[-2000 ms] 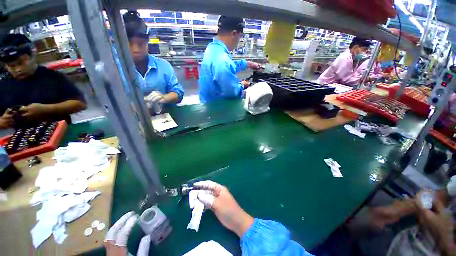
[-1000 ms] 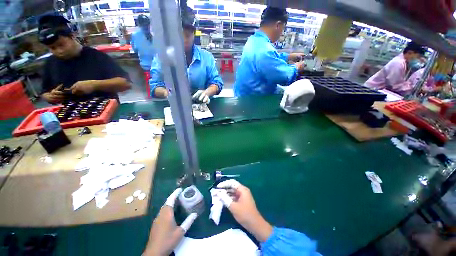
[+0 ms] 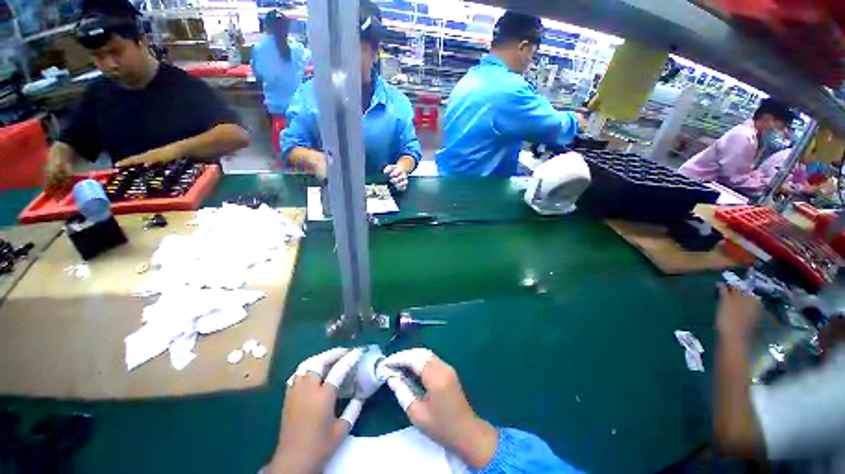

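My left hand and my right hand, with white finger cots, meet low in the middle. Between their fingertips is a small whitish-grey solvent bottle, mostly covered. My left fingers are closed around its left side. My right fingers are pinched against its right side; the cloth strip is bunched there and hard to tell from the finger cots. A flat white cloth lies below my hands. A small tool with a dark end and thin shaft lies near the post foot.
A grey metal post stands just beyond my hands. White cloths and discs lie on the brown board at left. A white housing and black compartment tray are at the far side. Another person's arm reaches in at right.
My right hand has moved left to the bottle, and both hands now meet around it. At right, another person's arm has come in over the bench.
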